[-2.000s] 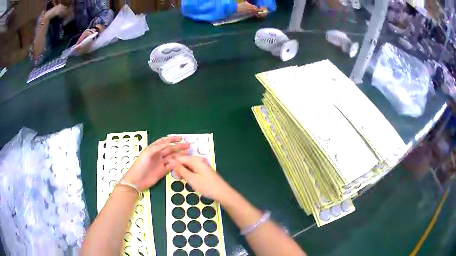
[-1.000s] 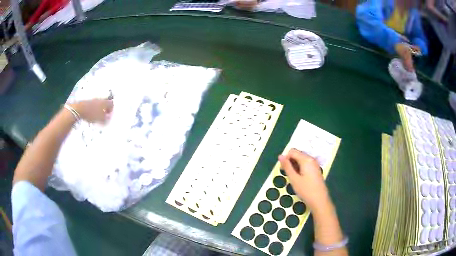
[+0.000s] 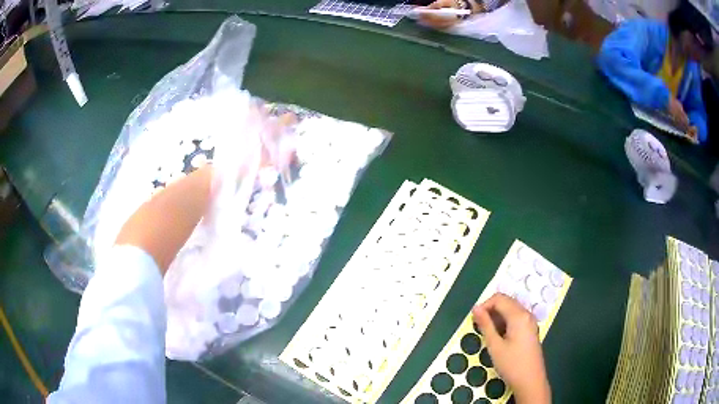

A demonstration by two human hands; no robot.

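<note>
My left hand [image 3: 272, 146] is inside the clear plastic bag [image 3: 102, 213] of loose white discs [image 3: 260, 304]. The plastic blurs it, so its fingers and any discs in them cannot be made out. My right hand [image 3: 504, 327] is over the yellow-edged die-cut sheet [image 3: 449, 355], thumb and fingertips together; whether a disc is between them cannot be told. The sheet's far end has pale filled circles, and its near circles are dark. Overlapping die-cut sheets [image 3: 386, 296] lie between the bag and this sheet.
A stack of filled sheets [image 3: 686, 316] stands at the right edge. A white ribbed plastic part [image 3: 485, 99] lies beyond the sheets, and a similar one [image 3: 650, 166] lies farther right. A person in blue [image 3: 642, 63] sits across the bench, with another person's hand [image 3: 441, 12] at the top.
My left hand has gone from the right hand's side, over the bag, to deep inside it. The view has swung left. The bag's plastic is now lifted around my wrist. My right hand stays over the sheet.
</note>
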